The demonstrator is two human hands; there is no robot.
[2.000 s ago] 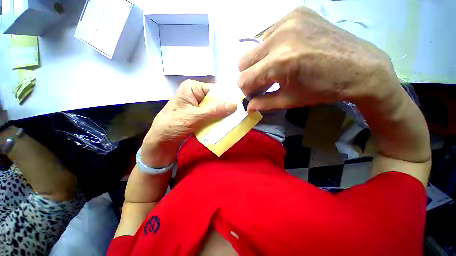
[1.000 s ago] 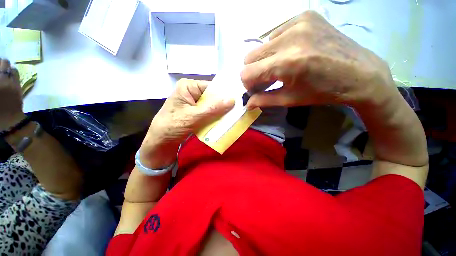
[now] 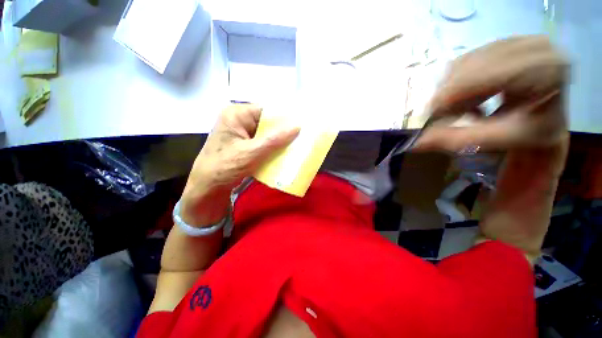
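My left hand (image 3: 228,152) grips a yellow sheet piece (image 3: 297,158) by its left side, thumb on top, just in front of the table's near edge. The sheet's upper part is washed out by glare. My right hand (image 3: 492,99) is blurred, raised at the right and apart from the sheet. It holds a thin dark tool (image 3: 402,148), which looks like a utility knife, pointing down and left. An open white box base (image 3: 261,63) lies on the table beyond my left hand.
A white box lid (image 3: 158,33) stands left of the base, and a grey-looking box (image 3: 53,13) is at the far left. Yellow sheets (image 3: 38,53) and fanned strips (image 3: 34,101) lie below it. A thin strip (image 3: 376,46) lies right of the base. Clear plastic (image 3: 115,168) hangs below the table edge.
My right hand has moved right, away from the yellow sheet, with the dark tool. My left hand still grips the sheet. The other person's hand has left the yellow strips at left.
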